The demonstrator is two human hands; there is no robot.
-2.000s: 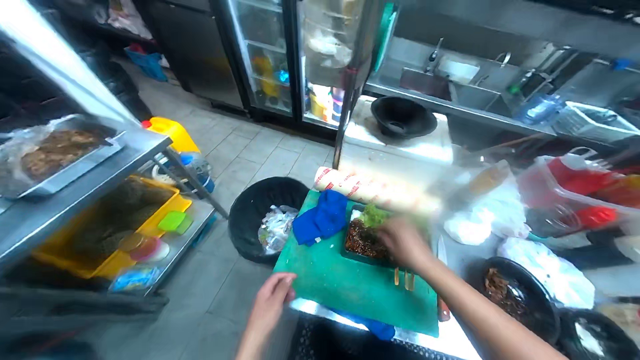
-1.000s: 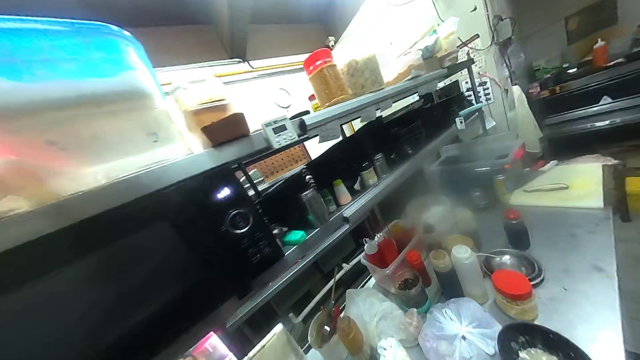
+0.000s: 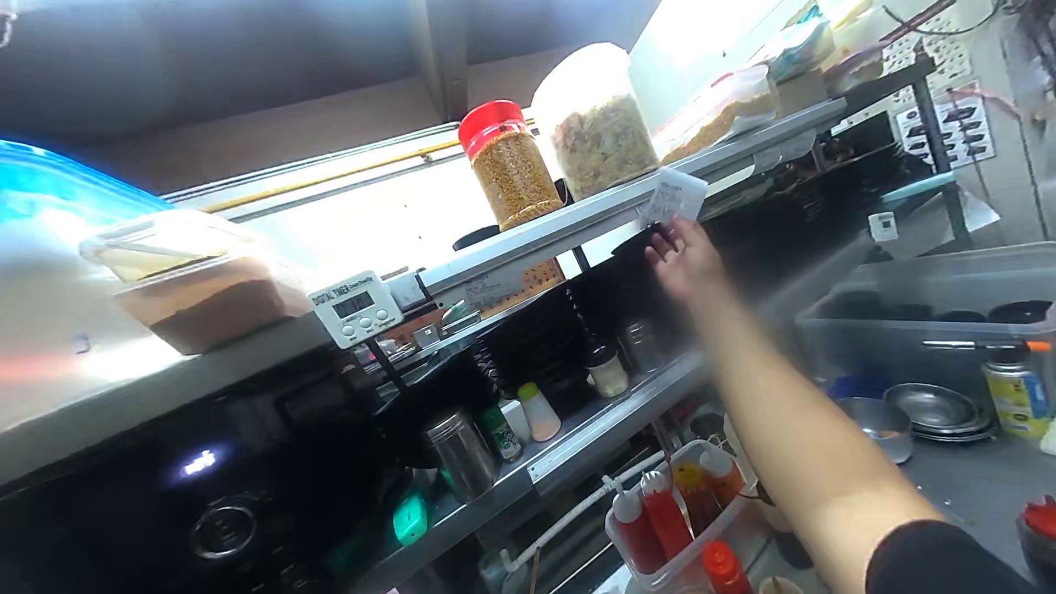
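My right hand [image 3: 689, 260] is raised to the front edge of the upper metal shelf [image 3: 577, 227], its fingertips touching the lower edge of a small printed paper slip [image 3: 676, 196] there. Whether the fingers pinch the slip or only touch it is unclear. Just above and left of the hand, a large clear container of pale dry food [image 3: 605, 144] stands on the shelf, beside a red-lidded jar of brown granules [image 3: 511, 173]. A white digital timer [image 3: 355, 307] is fixed at the shelf's left part. My left hand is out of view.
Below, a narrower shelf [image 3: 594, 433] holds a steel canister [image 3: 462, 454] and small seasoning bottles. A plastic bin of red squeeze bottles [image 3: 660, 528] stands under it. A clear storage box [image 3: 924, 322], stacked metal bowls [image 3: 940, 408] and a torch on a gas can [image 3: 1016, 388] are at right.
The view has swung from the green cutting board, where both hands were two seconds ago, up to the shelves. My right hand, unseen one second ago, is now at the paper slip.
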